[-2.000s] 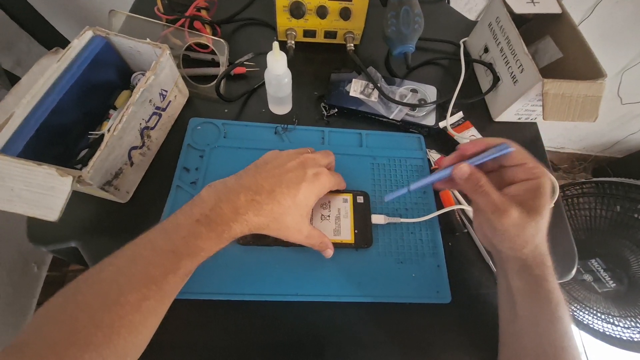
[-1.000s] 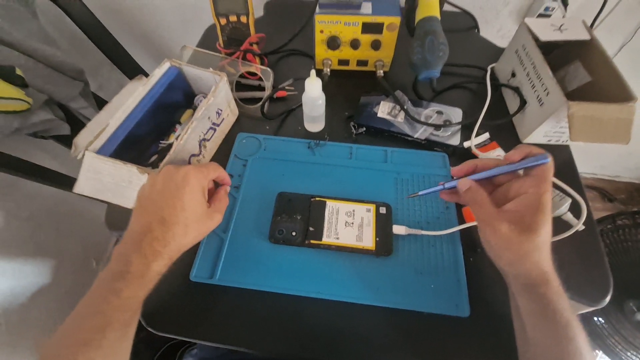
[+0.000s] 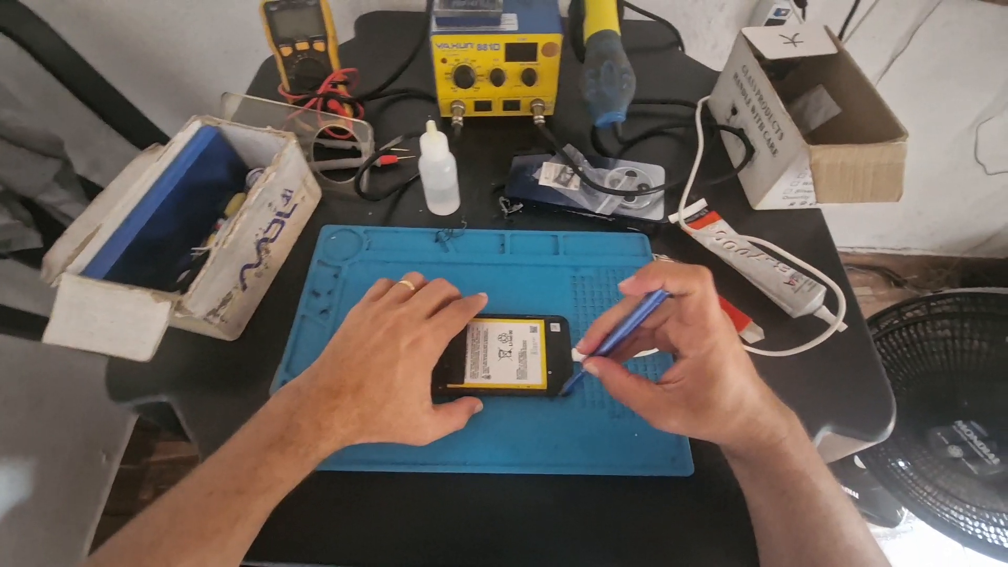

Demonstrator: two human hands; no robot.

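Observation:
A smartphone with its back cover off lies on a blue silicone repair mat, its battery showing white and yellow. My left hand covers the phone's left part, fingers along the upper edge and thumb at the lower edge, gripping it. In my right hand is a slim blue tool, pinched between thumb and fingers; its tip meets the phone's lower right corner. A white cable plug sits at the phone's right end, partly behind the right fingers.
Around the mat stand a cardboard box of small items, a plastic dropper bottle, a yellow rework station, a multimeter, an adhesive tube and an open carton. A black fan is at right.
My left hand has come from the mat's left edge, where it was one second ago, onto the phone. My right hand has brought the blue tool down to the phone's corner.

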